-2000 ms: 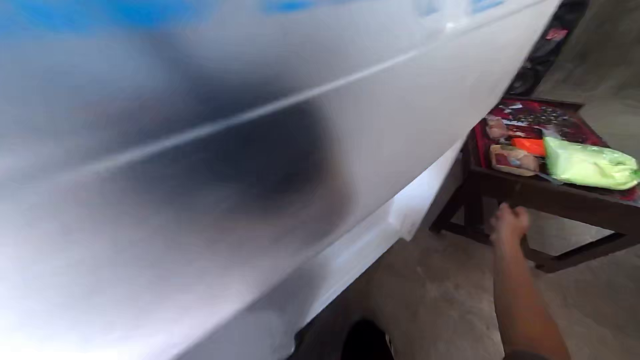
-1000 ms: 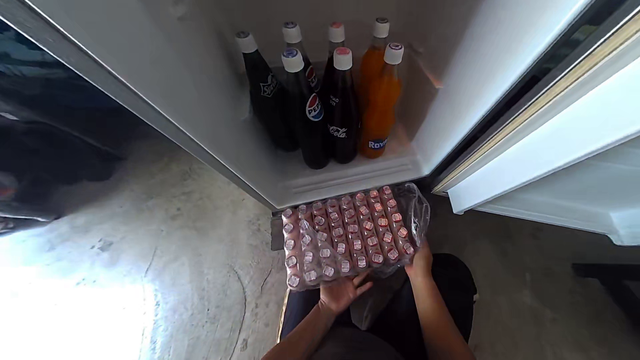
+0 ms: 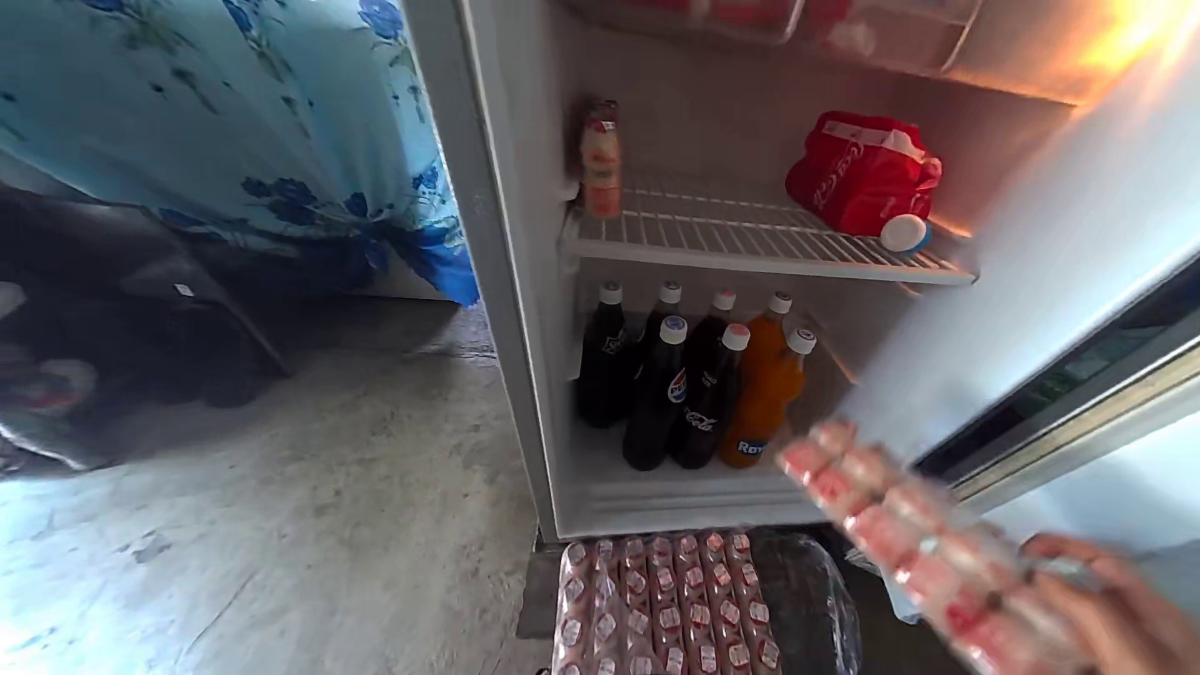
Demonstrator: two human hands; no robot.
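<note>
My right hand (image 3: 1092, 600) grips a plastic-wrapped pack of small drink bottles (image 3: 923, 534), blurred by motion, in front of the open refrigerator's lower right side. Below the refrigerator's bottom edge lies a larger tray of small bottles (image 3: 666, 609) in clear plastic wrap (image 3: 811, 600), which hangs loose at its right side. My left hand is out of view. Inside, a narrow wrapped pack of small bottles (image 3: 602, 161) stands at the left of the wire shelf (image 3: 731, 234).
A red Coca-Cola pack (image 3: 862, 173) and a white-capped container (image 3: 905, 233) lie on the shelf's right. Several dark soda bottles (image 3: 656, 403) and orange soda bottles (image 3: 764, 394) stand below. A blue floral curtain (image 3: 281, 122) hangs left; the refrigerator door (image 3: 1097, 441) stands open right.
My right hand now holds a smaller pack of bottles away from the tray, whose right part no longer shows bottles. My left hand has left view. The view has tilted up to the shelf.
</note>
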